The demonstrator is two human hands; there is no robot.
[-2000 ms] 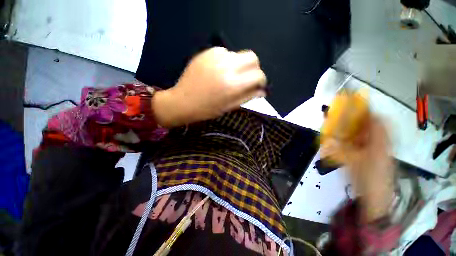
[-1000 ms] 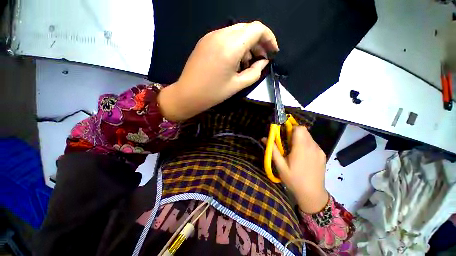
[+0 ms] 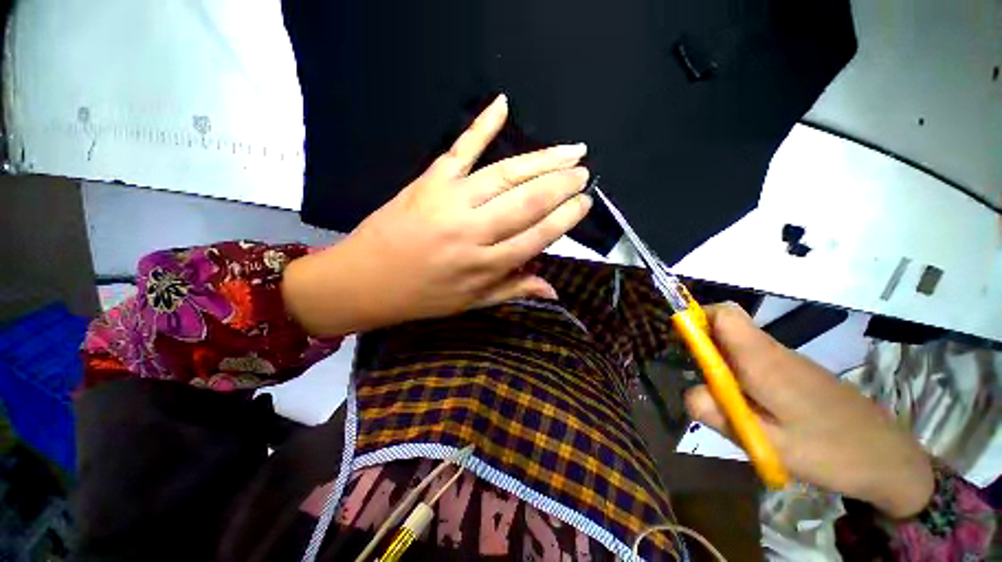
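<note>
A large black garment panel [image 3: 615,88] lies on the white table, its pointed lower edge near my lap. My left hand [image 3: 451,225] lies flat on the panel with fingers spread, palm down. My right hand [image 3: 802,412] holds fabric scissors [image 3: 720,379] with yellow handles. The silver blades point up and left, and their tips are beside my left fingertips at the panel's lower edge. A small black piece [image 3: 694,60] lies on the upper right of the panel.
Small black scraps [image 3: 795,240] and a grey piece [image 3: 930,279] lie on the white table [image 3: 846,198] at the right. White fabric [image 3: 945,384] is heaped at lower right. A blue crate [image 3: 44,379] is at the left. A checked apron [image 3: 494,384] covers my lap.
My left hand has gone from pinching the cloth edge to lying flat. My right hand and the scissors have moved right and turned. The small black piece now shows on the panel.
</note>
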